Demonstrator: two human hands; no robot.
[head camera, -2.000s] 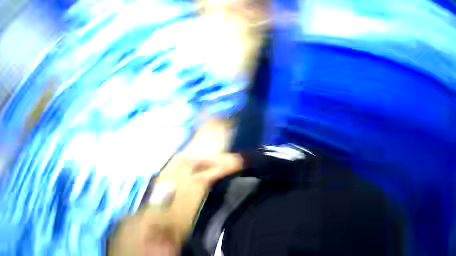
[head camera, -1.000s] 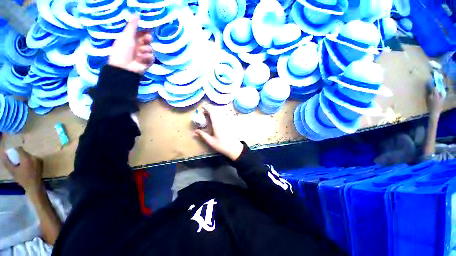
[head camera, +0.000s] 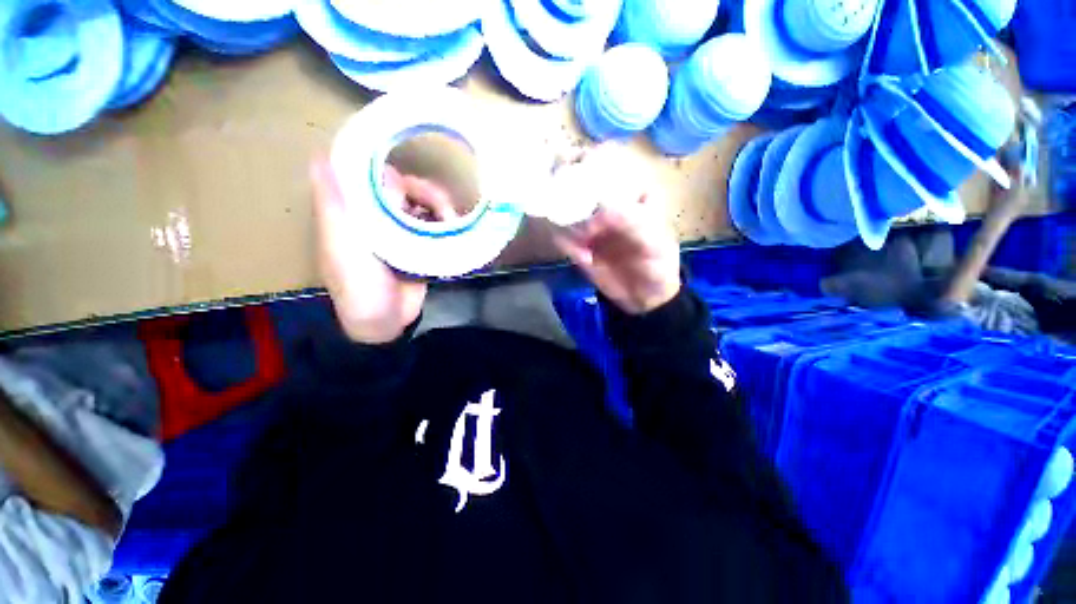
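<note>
My left hand (head camera: 368, 277) holds a white hat brim (head camera: 472, 254) from below, its fingers partly showing through the round hole. My right hand (head camera: 623, 250) is just right of the brim, fingers curled round a small white glue bottle (head camera: 576, 192). The bottle's narrow bluish nozzle points left and meets the brim's inner collar at the right side of the hole; glare hides the exact contact. Both hands are over the front edge of the bench.
Brims (head camera: 401, 53) lie along the back. Stacked crowns (head camera: 623, 89) stand right of them, and assembled hats (head camera: 932, 118) lean at the right. Blue crates (head camera: 873, 437) stand below right. A red stool (head camera: 218, 395) and neighbouring people's arms (head camera: 991, 242) are at the sides.
My left hand has come back from the brim pile with a brim. My right hand has lifted the bottle from the bench to the brim. The view has shifted.
</note>
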